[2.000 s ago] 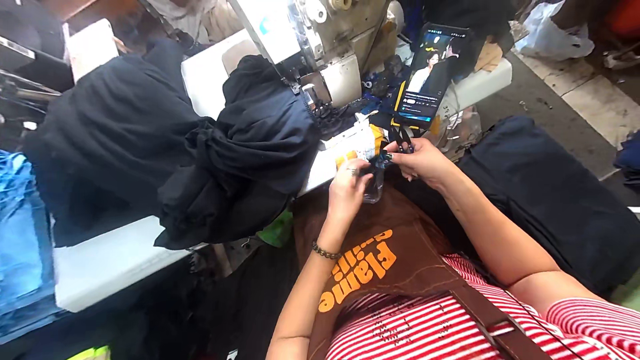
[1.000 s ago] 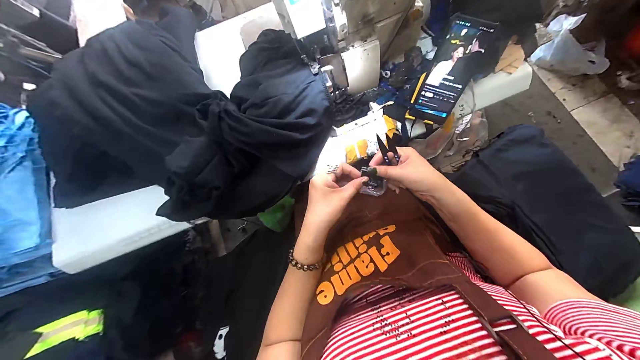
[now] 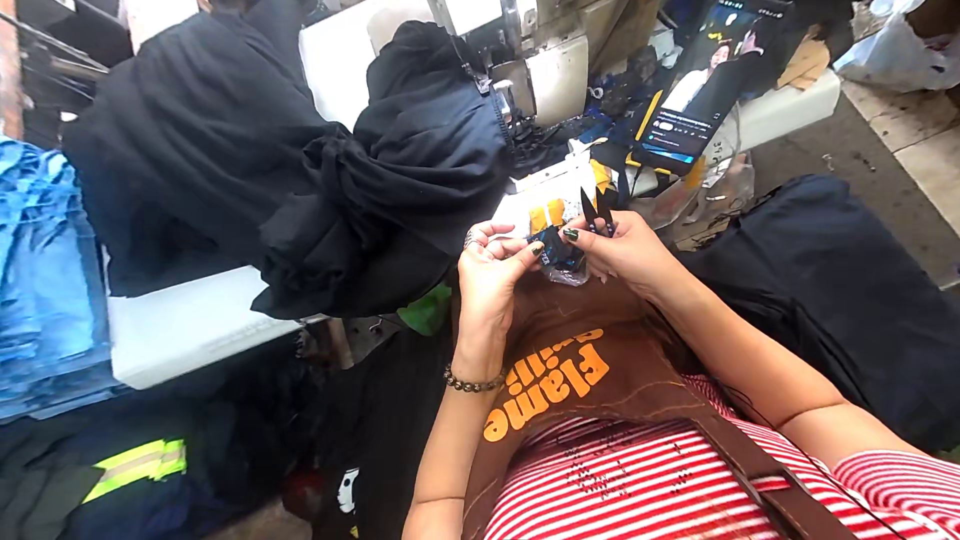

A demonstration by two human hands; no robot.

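My left hand (image 3: pixel 491 262) pinches the left side of a small dark packet (image 3: pixel 559 251) between thumb and fingers. At its right side, my right hand (image 3: pixel 622 251) grips the packet's edge and also has thread snips (image 3: pixel 597 214) in it, with the two dark blades pointing up and apart. Clear plastic (image 3: pixel 570 276) hangs under the packet. Just beyond the hands lie a yellow wrapper (image 3: pixel 546 216) and white paper or plastic on the table edge. What the packet holds cannot be told.
Black cloth (image 3: pixel 405 165) is heaped on the white sewing table (image 3: pixel 195 330) at left, beside a sewing machine (image 3: pixel 559 79). A phone (image 3: pixel 697 97) leans at the table's right. Folded dark cloth (image 3: pixel 832 300) lies at right, blue denim (image 3: pixel 45 277) at far left.
Both hands stay close together at the packet. The snips' blades, lower and beside the fingers two seconds ago, now point up from my right hand. The view has shifted slightly.
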